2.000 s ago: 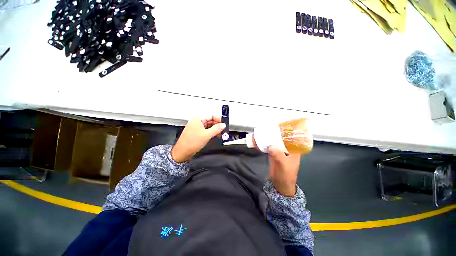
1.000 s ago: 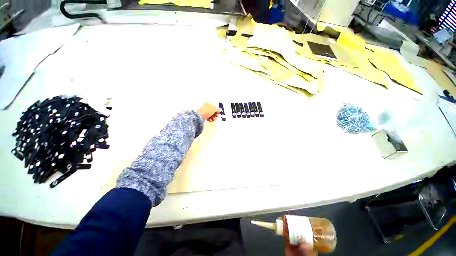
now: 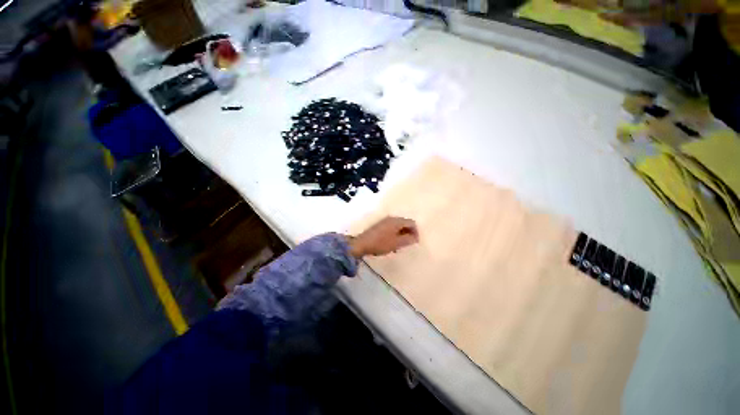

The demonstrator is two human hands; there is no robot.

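Note:
My left hand (image 3: 388,237) is over the near left part of the pale wood-coloured board (image 3: 487,284), fingers curled, with nothing visible in it; whether the fingers are closed is blurred. The pile of black tabs (image 3: 337,146) lies on the white table just beyond the hand, with a few loose tabs at its near edge. A row of several black tabs (image 3: 613,270) lies side by side at the board's far right corner, light spots aligned. My right hand and the glue bottle are out of the picture.
White crumpled material (image 3: 414,93) lies beside the black pile. Yellow pieces (image 3: 690,178) lie at the far right. A dark tray-like object (image 3: 182,89), a plastic bag and a cardboard box (image 3: 168,23) are at the table's far left. A blue object (image 3: 122,128) stands beside the table.
The view has turned left. My left hand has let go of a black tab at the row and moved back toward the pile. The bottle and right hand have left the picture.

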